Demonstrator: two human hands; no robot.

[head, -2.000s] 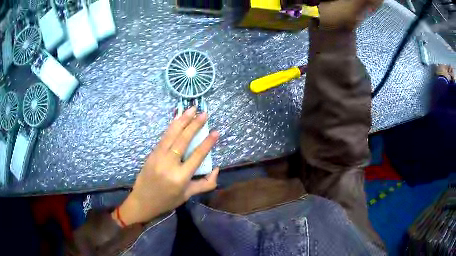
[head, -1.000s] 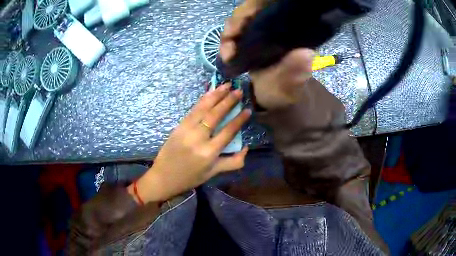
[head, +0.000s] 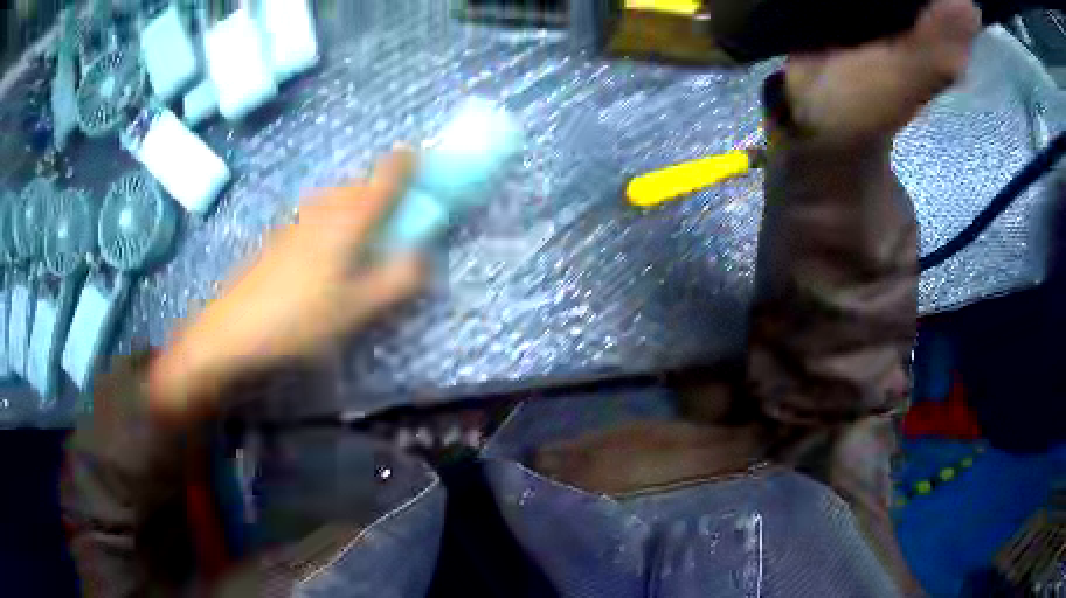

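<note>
My left hand [head: 310,275], blurred by motion, holds a pale blue-green handheld fan [head: 468,152] over the middle of the padded bench. The fan's round head points up and right, and my fingers cover part of its handle. My right hand [head: 877,82] is at the upper right, closed around the thick black electric screwdriver [head: 842,26], which is cut off by the top edge. The driver's tip cannot be made out.
A manual screwdriver with a yellow handle [head: 690,178] lies between my hands. Several waiting fans [head: 135,222] are grouped at the left. The yellow feeder [head: 664,33] is at the top. A black cord [head: 994,216] curves at the right. The silvery bench [head: 561,315] ends before my lap.
My left hand has moved left with the fan, which is now tilted and off its former spot. My right hand has moved up and right with the black driver, away from the fan.
</note>
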